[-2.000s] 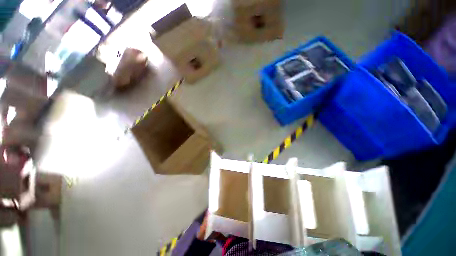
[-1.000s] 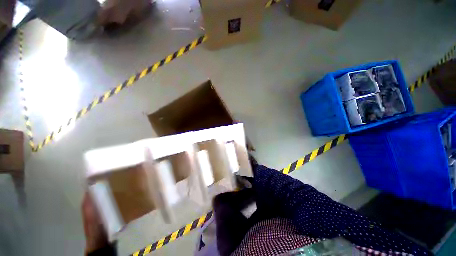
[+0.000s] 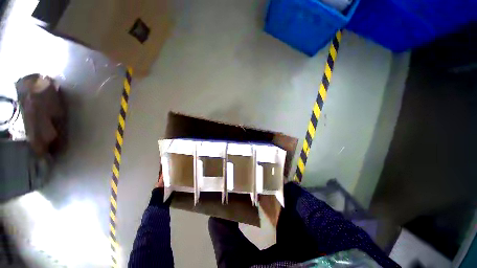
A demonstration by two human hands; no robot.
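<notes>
A white compartment insert [image 3: 225, 148] with a row of several openings is held level over an open brown carton [image 3: 199, 125] on the floor. The carton's edges show around it. My left hand [image 3: 160, 181] is at the insert's left end; only a sliver of it shows, gripping the side. My right sleeve reaches the insert's right end, but the right hand itself is hidden behind that end and in shadow. Whether the insert's lower part is inside the carton cannot be told.
Blue crates [image 3: 301, 26] stand at the top right. A brown carton [image 3: 117, 31] is at the top left, a brown bag-like item [image 3: 44, 112] at the left. Yellow-black tape [image 3: 317, 110] runs on both sides. A purple-grey stool [image 3: 361, 217] is at the lower right.
The insert has moved from the lower left to over the open carton and is now straighter. My left hand has moved right with it. The view has shifted, so the blue crates sit higher.
</notes>
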